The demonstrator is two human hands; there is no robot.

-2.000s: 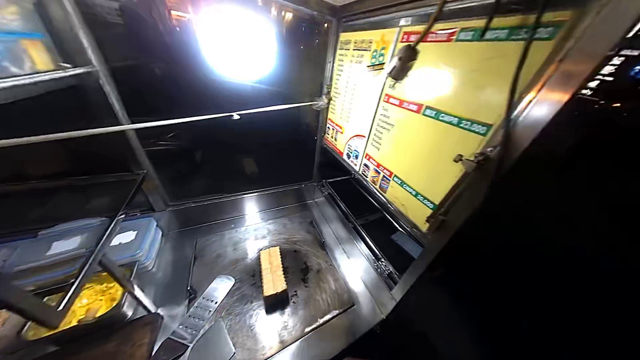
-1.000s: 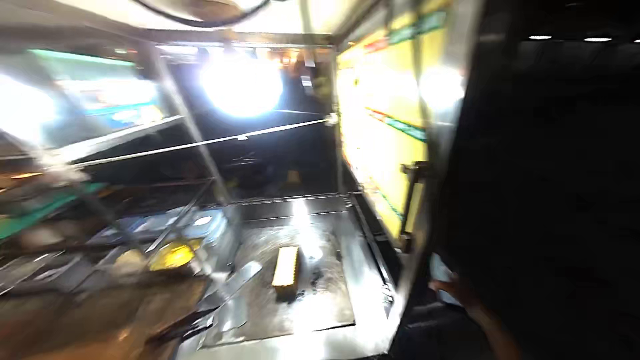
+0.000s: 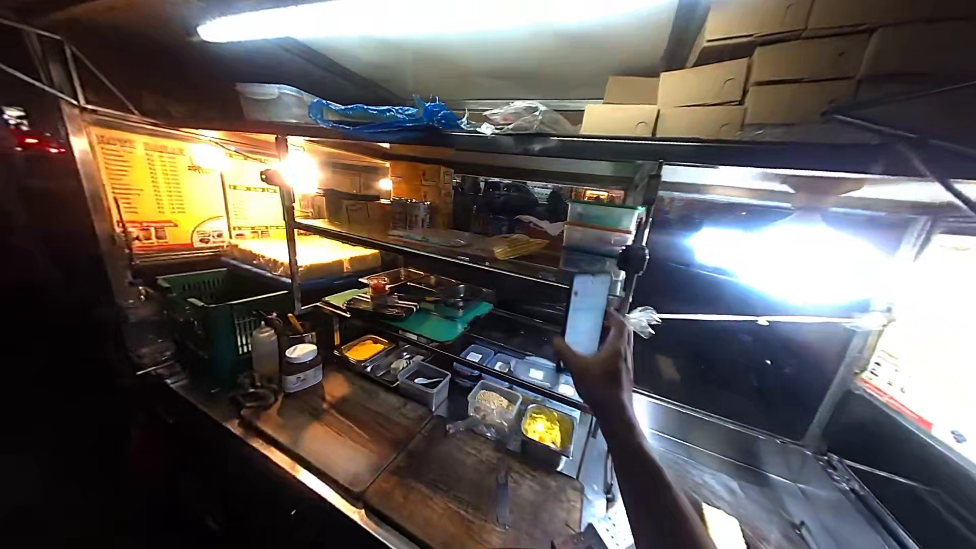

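My right hand (image 3: 606,366) reaches up from the lower right, its thumb and fingers around the lower part of an upright smartphone (image 3: 587,313) with a pale face. The phone is beside the shelf's right post, just below stacked clear tubs (image 3: 602,229). Whether it touches the shelf, I cannot tell. A knotted clear plastic bag (image 3: 643,320) hangs right of my fingers. Below the hand stands a tub of yellow food (image 3: 547,427). Part of a pale bread block (image 3: 723,526) shows on the metal griddle (image 3: 686,473), partly behind my forearm. My left hand is out of view.
Wooden boards (image 3: 480,480) line the counter, with a knife-like blade (image 3: 502,496) on one. Food tubs, a brown jar with a white lid (image 3: 302,367), a squeeze bottle (image 3: 265,351) and a green crate (image 3: 221,313) stand behind and left. Cardboard boxes (image 3: 701,84) fill the shelf overhead.
The view has swung left from the griddle to the shelves. My right hand, low at the right edge of the stall one second ago with a pale object, is now raised by the shelf post.
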